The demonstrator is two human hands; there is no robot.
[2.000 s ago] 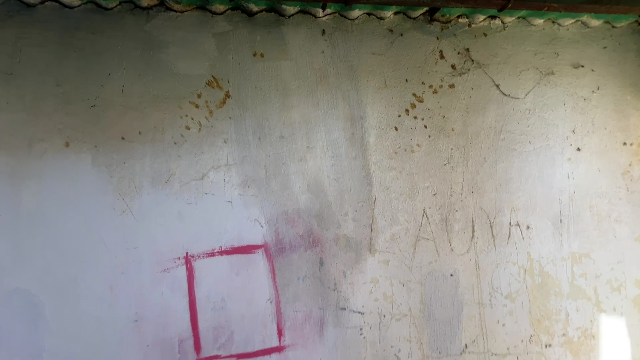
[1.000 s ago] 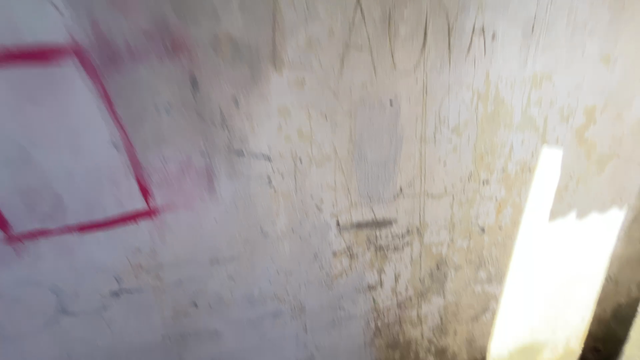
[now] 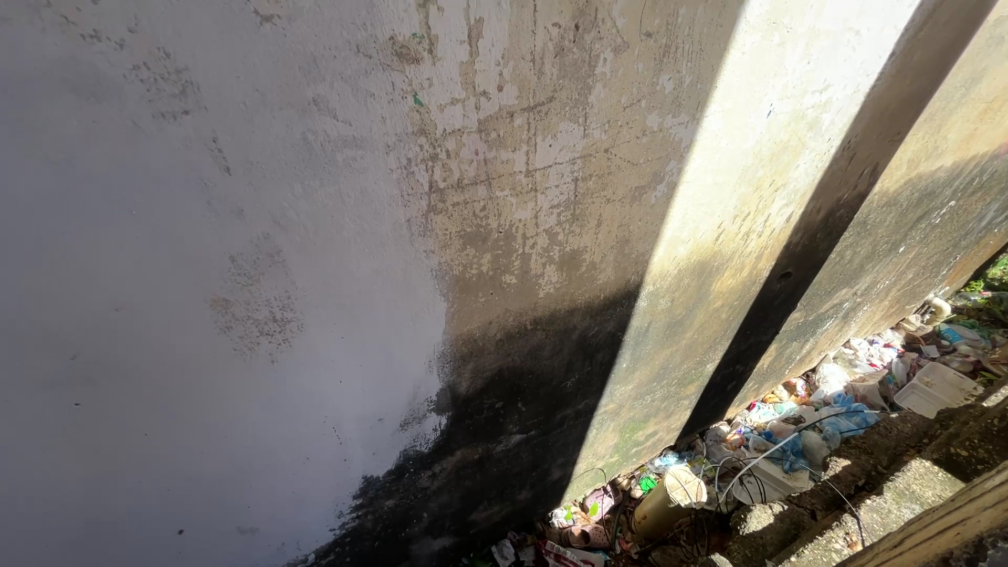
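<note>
Neither my left hand nor my right hand shows in the head view. A plastered wall [image 3: 535,181] fills most of it. On the left its surface carries smooth white paint [image 3: 157,441] with rough, worn patches. Toward the middle the coat is beige and flaking, and low down it turns black with grime or damp. A band of sunlight [image 3: 685,260] crosses the wall at a slant, with a dark strip of shadow [image 3: 795,260] to its right.
Litter lies along the wall's foot at the lower right: blue plastic bags [image 3: 846,421], a white foam food container [image 3: 937,390], a pink clog [image 3: 587,535] and a cylindrical pipe or container [image 3: 669,504]. Thin cables run over it. Broken concrete [image 3: 906,496] borders the litter.
The view has swung down and right, from the wall's top and the red painted outline to its base. The litter has come into view.
</note>
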